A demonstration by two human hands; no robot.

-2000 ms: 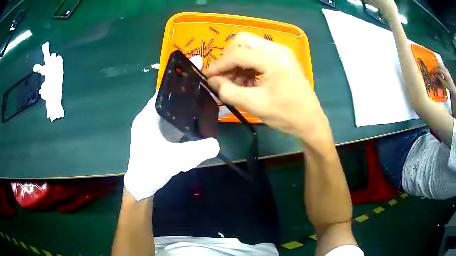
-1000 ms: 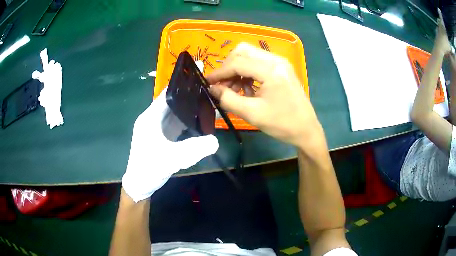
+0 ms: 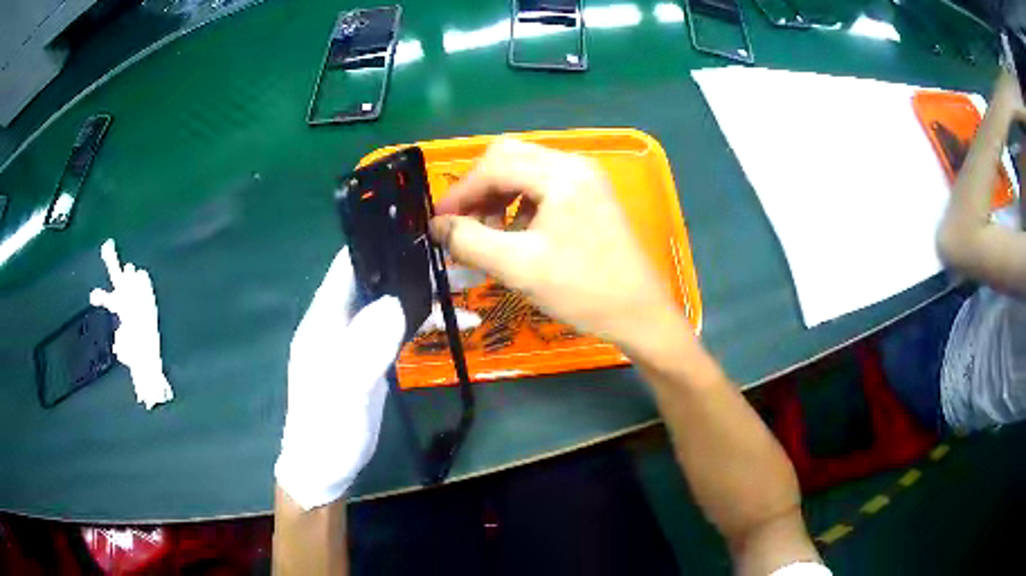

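My left hand (image 3: 338, 388), in a white glove, holds a black phone housing (image 3: 388, 231) tilted upright over the left part of the orange tray (image 3: 664, 225). A thin black frame (image 3: 459, 371) hangs along and below the housing's right side. My bare right hand (image 3: 540, 231) has thumb and forefinger pinched at the housing's upper right edge; whether a small part is between the fingertips cannot be seen. Many thin dark sticks (image 3: 512, 321) lie loose in the tray's lower part, partly behind the frame.
A limp white glove (image 3: 135, 326) lies on a dark housing (image 3: 73, 360) at the left. Several housings (image 3: 354, 68) lie along the far side. A white sheet (image 3: 810, 191) and a second orange tray (image 3: 956, 135) are at the right, beside another person's arm (image 3: 990, 231).
The view has tilted up, showing more far-side housings and more of the tray's lower part. The held housing has turned more upright. My right fingers stay at its edge.
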